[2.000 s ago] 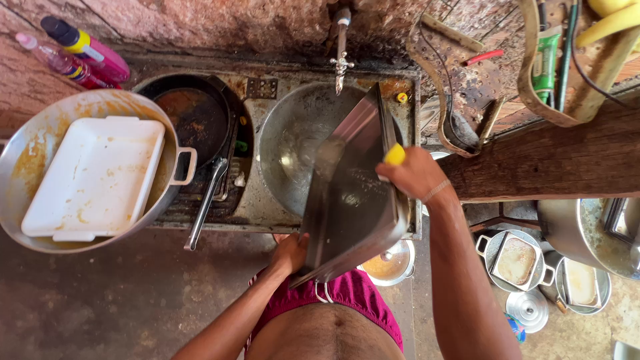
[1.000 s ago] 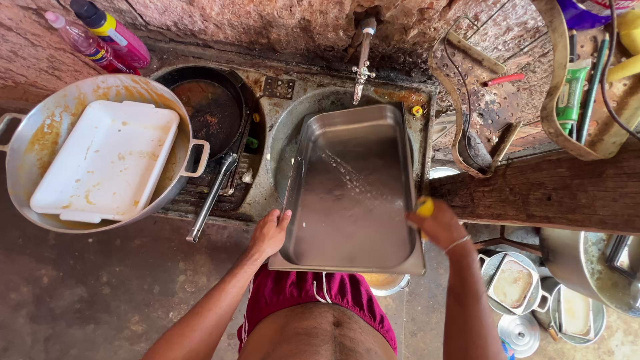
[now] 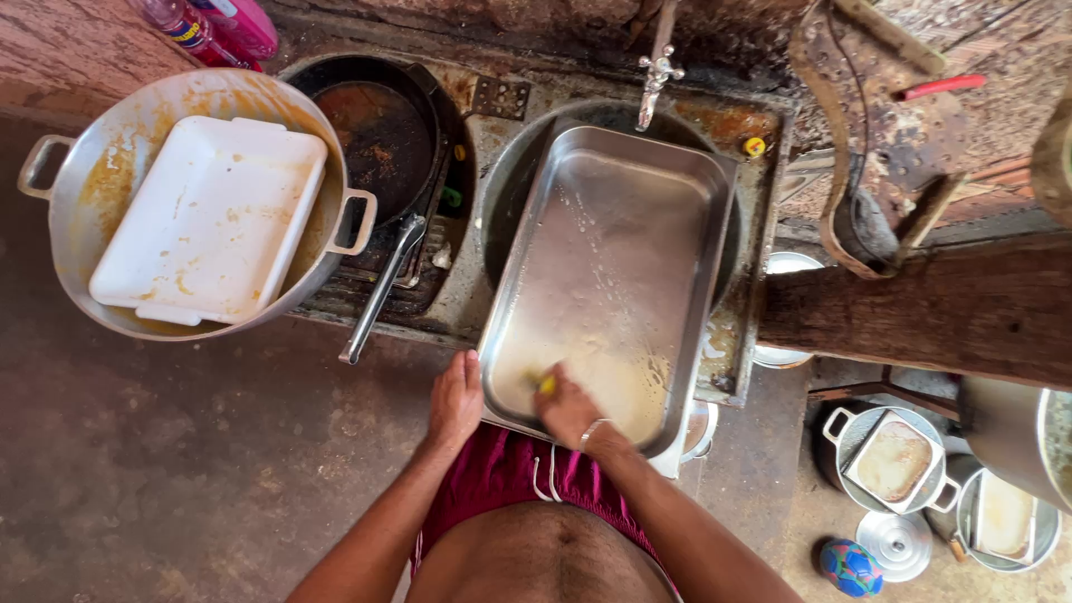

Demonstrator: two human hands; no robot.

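A deep rectangular stainless steel pan (image 3: 611, 276) rests tilted across the round sink basin (image 3: 500, 201), its near end against my waist. Water streaks and a shallow cloudy pool lie in it. My left hand (image 3: 457, 398) holds the pan's near left edge. Inside the pan, near its lower left, my right hand (image 3: 569, 408) presses a yellow sponge (image 3: 547, 384), blurred and mostly hidden by the fingers. Above the pan's far end is a metal faucet (image 3: 657, 75); whether water runs cannot be told.
Left of the sink, a large aluminum pot (image 3: 100, 188) holds a soiled white baking dish (image 3: 205, 222). Beside it lies a black frying pan (image 3: 377, 134) with a metal handle. A wooden beam (image 3: 921, 310) juts in at right. Pots (image 3: 892, 456), a lid (image 3: 896, 544) and a ball (image 3: 851, 567) are on the floor.
The steel pan was held up steeply, then lowered to lie over the basin. My right hand has moved from the pan's right rim into its inside with the yellow sponge.
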